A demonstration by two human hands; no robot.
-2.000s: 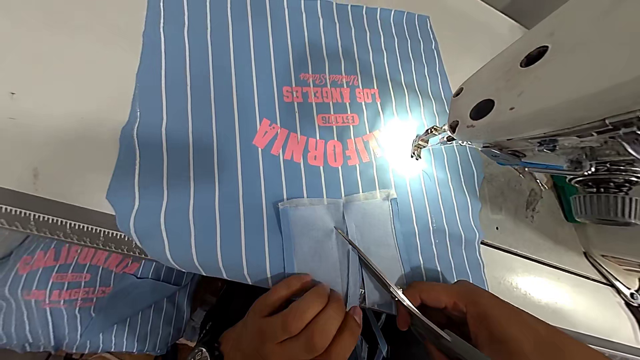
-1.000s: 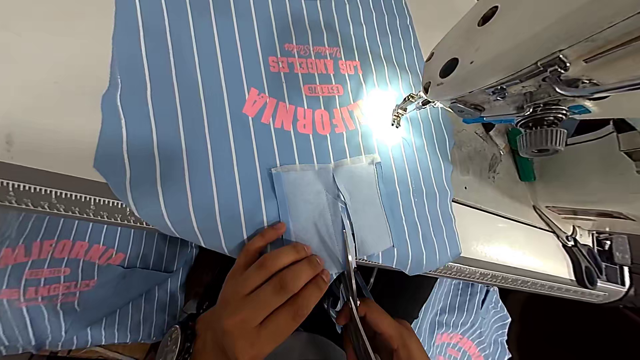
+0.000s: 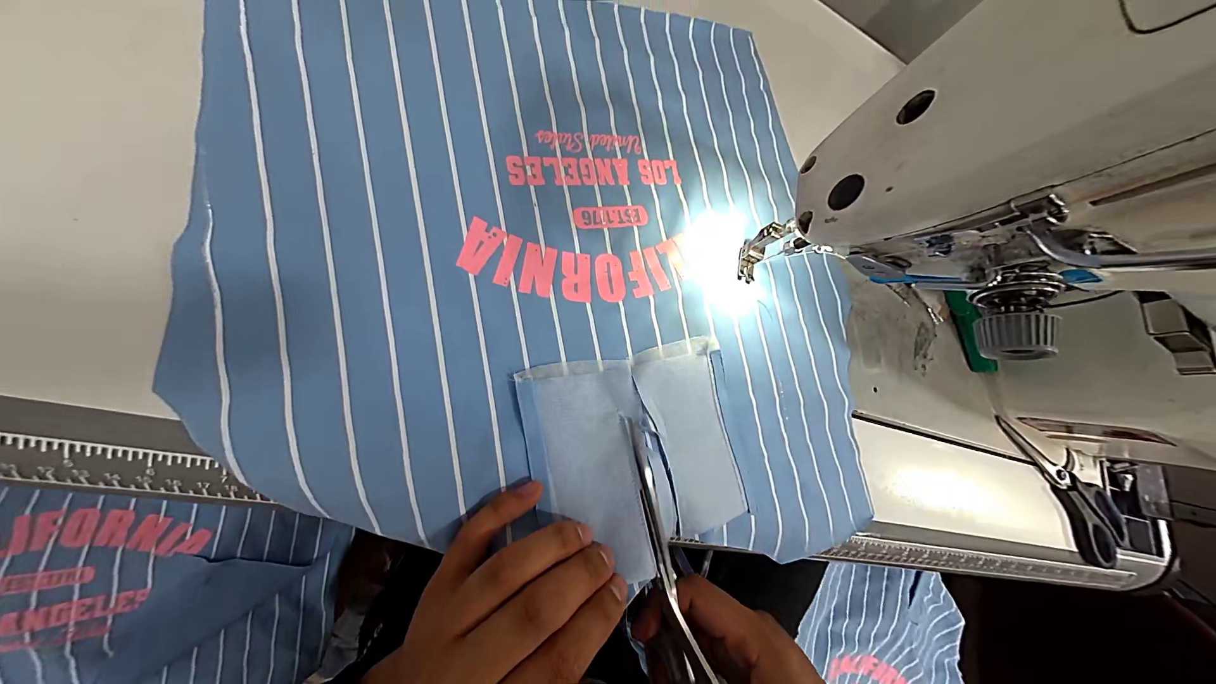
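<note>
A blue fabric panel (image 3: 361, 266) with white stripes and upside-down pink print lies over the sewing table. Two pale blue facing pieces (image 3: 589, 456) sit on its near edge, parted by a slit. My left hand (image 3: 532, 608) presses flat on the near end of the left piece, fingers spread. In my right hand (image 3: 727, 632) is a pair of metal scissors (image 3: 655, 513), its blades pointing away from me along the slit. The handles are partly hidden in my fingers.
A sewing machine head (image 3: 950, 180) with a lit lamp stands at the right, its presser foot (image 3: 750, 252) over the panel. Black-handled scissors (image 3: 1088, 503) lie at the right edge. A ruler strip (image 3: 104, 465) runs along the table front. More striped fabric (image 3: 237, 608) hangs at lower left and lower right.
The scissors' blades, slanted across the left facing piece two seconds ago, now point more directly away from me, along the slit. My right hand has moved in closer to my left hand.
</note>
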